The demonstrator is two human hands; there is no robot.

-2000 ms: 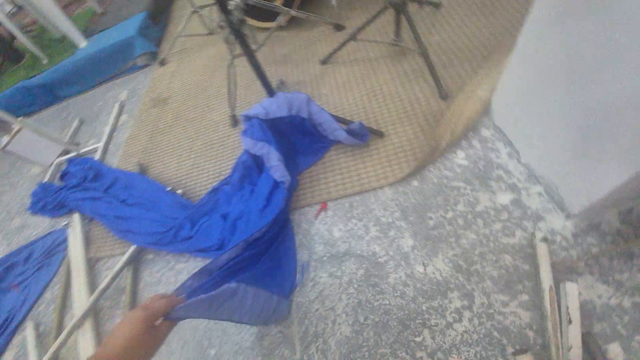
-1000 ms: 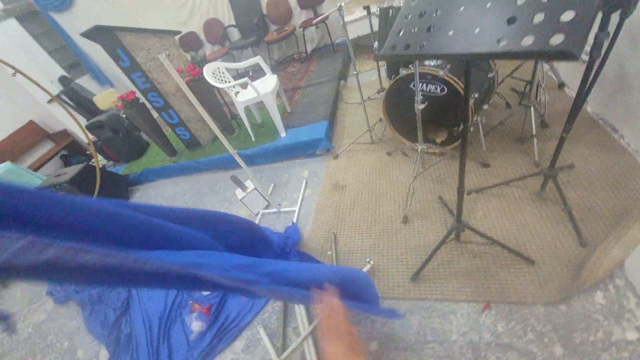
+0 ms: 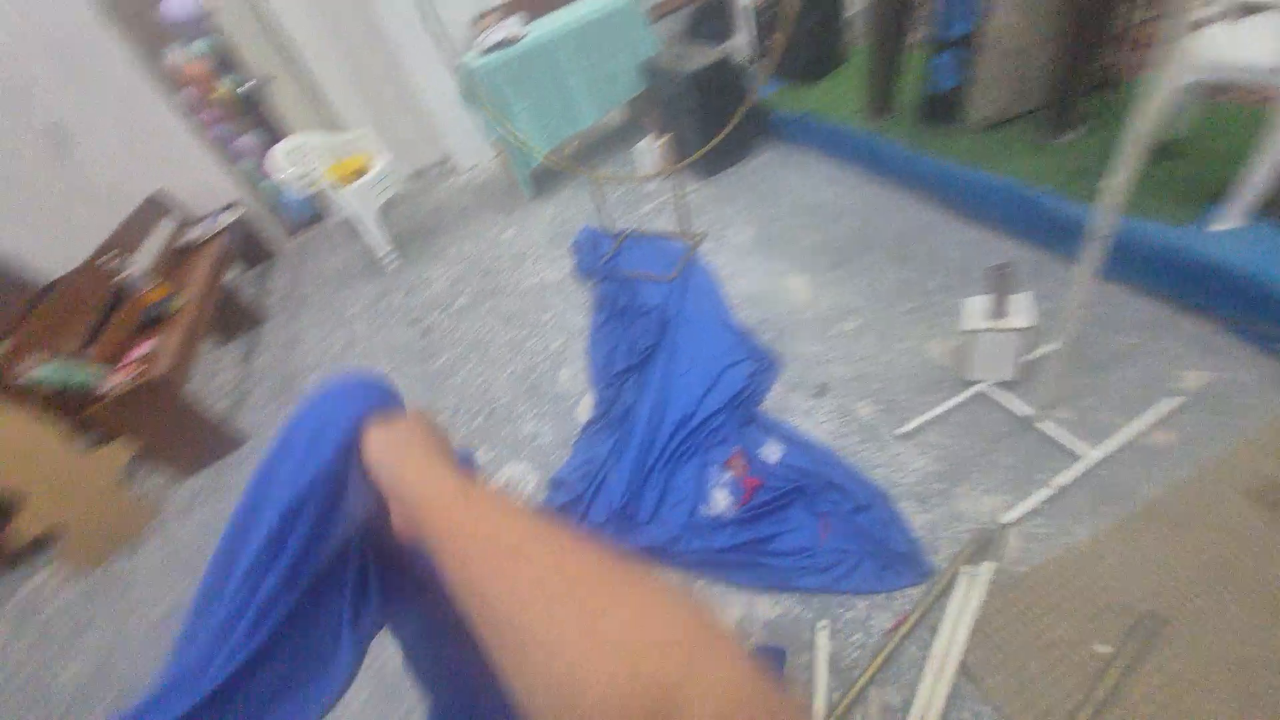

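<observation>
My right hand (image 3: 405, 470), blurred, is closed on a blue cloth (image 3: 270, 560) that hangs in folds at the lower left. The forearm enters from the bottom edge and covers part of the view; the fingertips are hidden. Beyond the hand, another stretch of blue cloth (image 3: 660, 380) lies spread on the grey floor, with a small red and white patch on it. Its far end lies at the metal base (image 3: 655, 275) of a round hoop stand. My left hand is out of view.
White poles (image 3: 1090, 460) and more bars lie on the floor at the right, beside a beige mat (image 3: 1180, 560). A wooden bench (image 3: 170, 350) with items stands left. Farther back are a white plastic chair (image 3: 340, 165), a table with a turquoise cloth (image 3: 565, 75) and a blue-edged platform (image 3: 950, 185).
The view has swung far to the left, away from the drum set. The held cloth, stretched across the view a second ago, now hangs down from my right hand.
</observation>
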